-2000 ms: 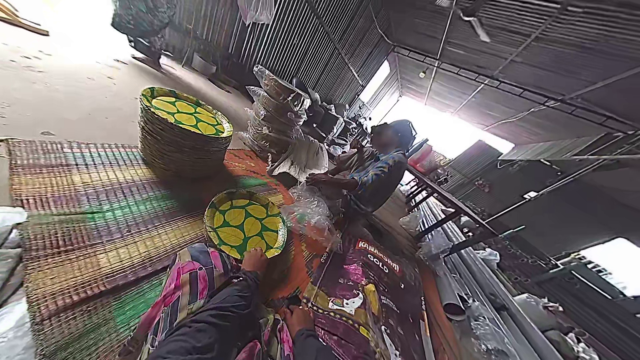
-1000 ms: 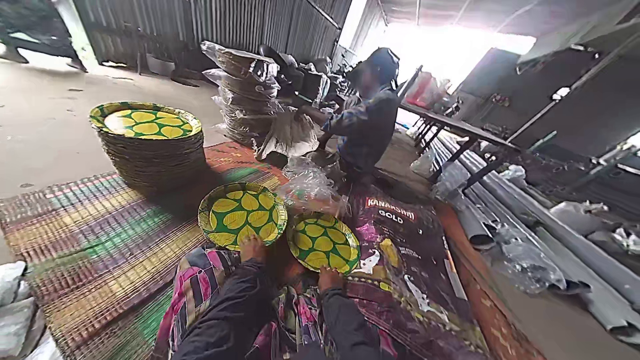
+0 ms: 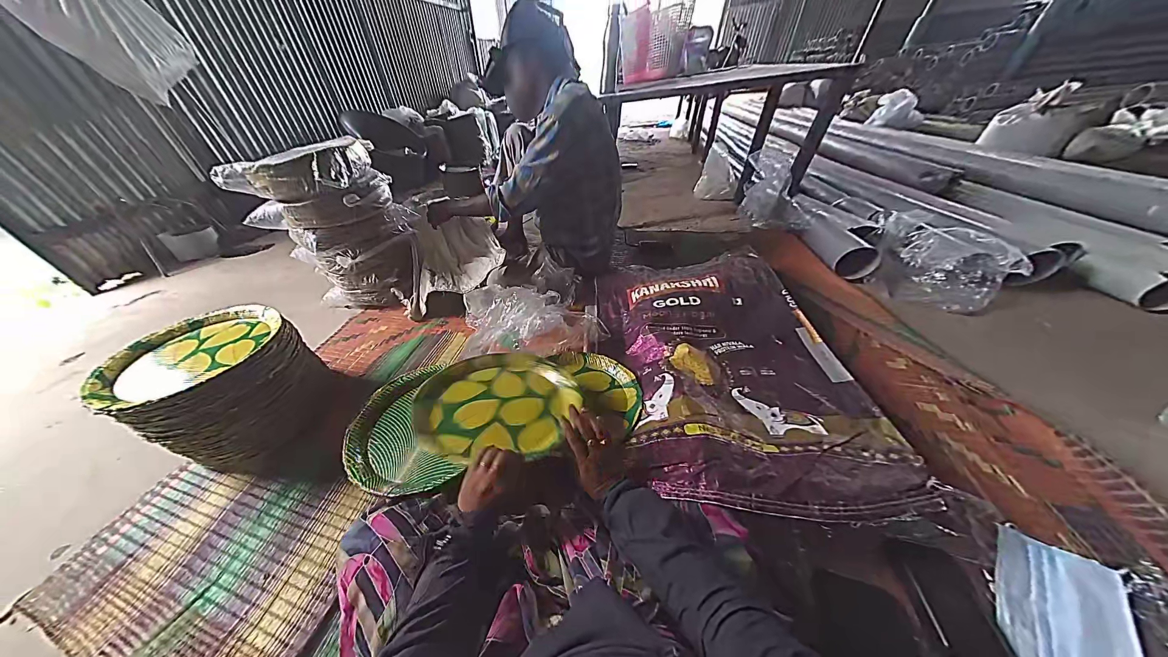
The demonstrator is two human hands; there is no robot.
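Note:
Both my hands hold a round green plate with a yellow leaf-like pattern [image 3: 497, 406], raised and slightly blurred. My left hand [image 3: 488, 476] grips its lower edge and my right hand [image 3: 591, 447] its right edge. Beneath it to the left lies a green plate with a fine ribbed pattern [image 3: 388, 447]. Another yellow-patterned plate [image 3: 610, 388] shows behind it on the right, partly hidden. A tall stack of similar plates [image 3: 214, 392] stands at the left, partly on the woven mat [image 3: 210, 557].
A purple printed sack [image 3: 748, 392] lies at the right. Ahead, a person [image 3: 570, 173] sits beside plastic-wrapped stacked goods [image 3: 342, 219]. Clear plastic wrap [image 3: 525, 315] lies between us. Grey pipes [image 3: 985, 164] and a table [image 3: 730, 82] are further right.
My right hand has moved left, with its plate, to meet my left hand. A ribbed green plate now shows at the left, where the earlier frame shows a yellow-patterned one. The view has turned.

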